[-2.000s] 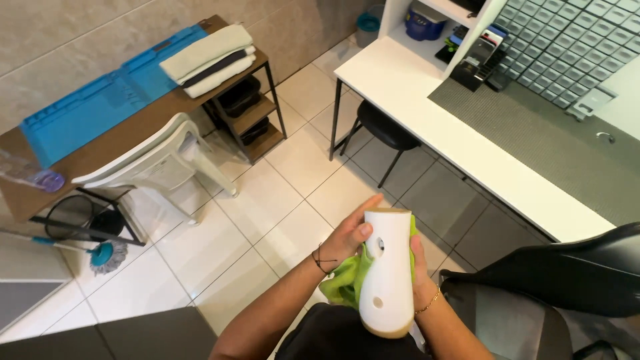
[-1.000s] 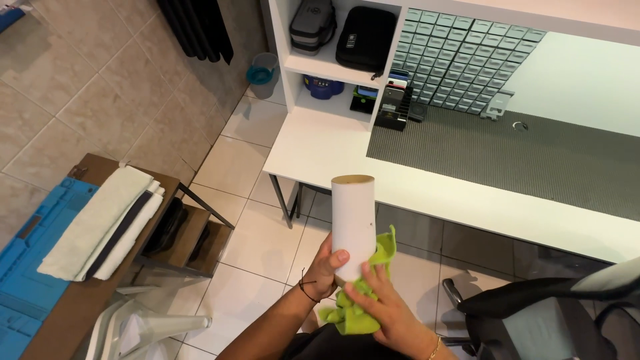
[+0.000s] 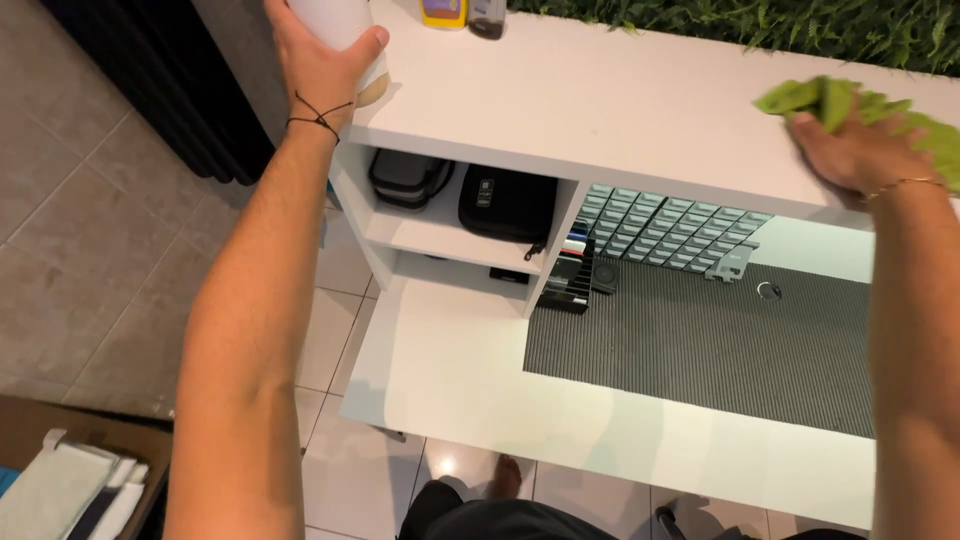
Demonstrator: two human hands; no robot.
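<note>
My left hand [image 3: 322, 71] grips a white cylindrical container [image 3: 330, 19] with a tan end, at the left end of the white top shelf [image 3: 600, 105]. Toward the shelf's right side, my right hand [image 3: 862, 150] presses on a crumpled lime-green cloth [image 3: 832, 101] lying against the shelf surface; its fingers are partly blurred and covered by the cloth. A bottle with a yellow and purple label [image 3: 445, 11] and a small dark-bottomed bottle [image 3: 487, 19] stand just right of the container.
Artificial greenery [image 3: 750, 26] lines the shelf's back. Below are a grey case [image 3: 405, 178], a black case [image 3: 508, 202], a phone rack [image 3: 566, 277], small drawers [image 3: 667, 225] and a ribbed grey mat [image 3: 690, 337]. Black fabric [image 3: 165, 82] hangs at left; folded towels [image 3: 60, 487] lie lower left.
Both hands were together on the container and cloth. They are now far apart at the top shelf, the left with the container, the right with the cloth. The view has moved to the shelf unit.
</note>
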